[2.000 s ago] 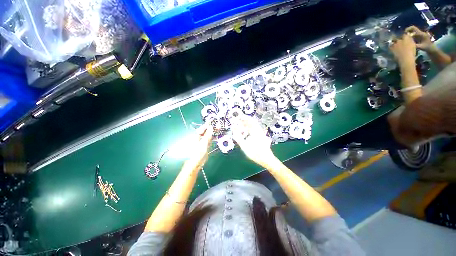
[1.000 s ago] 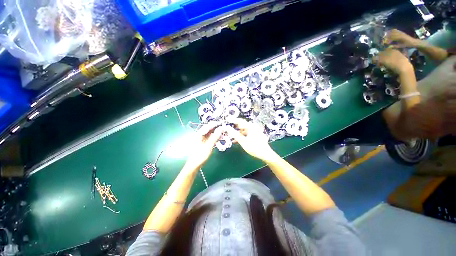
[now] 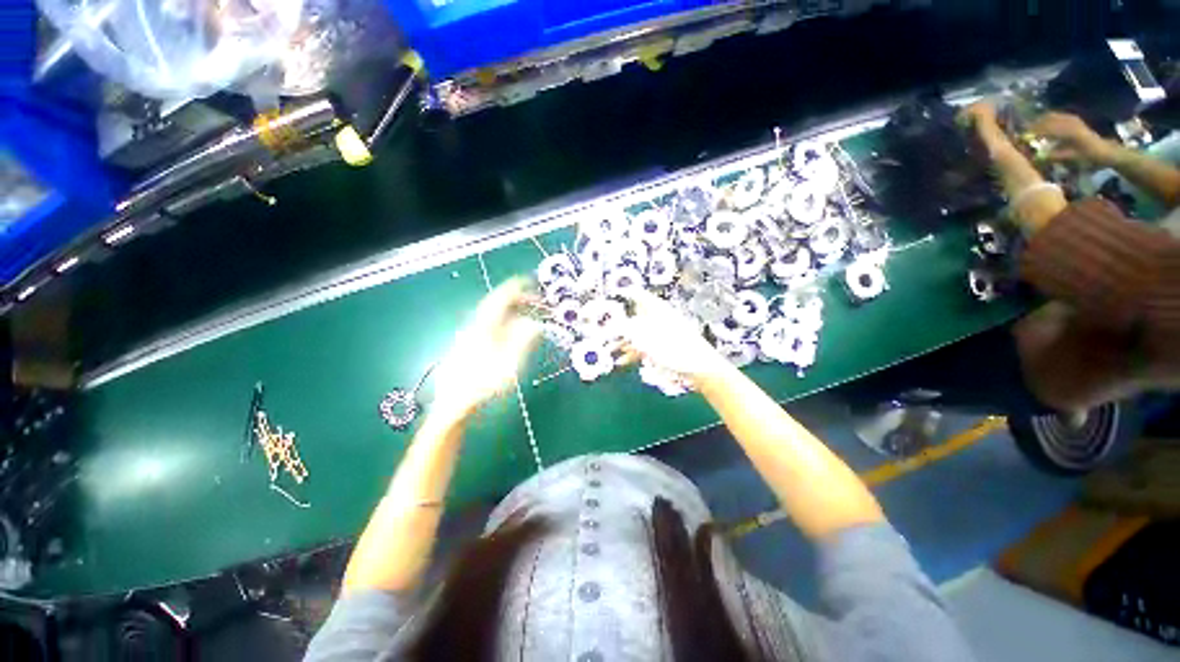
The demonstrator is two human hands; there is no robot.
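Observation:
A large heap of whitish ring assemblies (image 3: 725, 233) with thin lead wires lies on the green bench in front of me. My left hand (image 3: 489, 349) is at the heap's left edge, overexposed, its fingertips near some thin wires; I cannot tell if it holds any. My right hand (image 3: 666, 339) is over the heap's lower part, its fingertips at the rings; whether it grips one is unclear. A whitish ring (image 3: 593, 358) lies between my hands. A single wound stator (image 3: 399, 409) with a lead lies to the left of my left hand.
A tan bundle of sticks (image 3: 278, 449) and a dark thin tool (image 3: 254, 420) lie at the left. A metal edge strip (image 3: 324, 285) borders the green bench (image 3: 337, 349). Beyond are a blue bin (image 3: 518, 32) and a plastic bag (image 3: 168, 45). Another person's hands (image 3: 1022, 136) are at the right.
My hands, together a second ago, are now apart, the left one moved left and up. The neighbour's hands have moved too. The whole view has shifted slightly.

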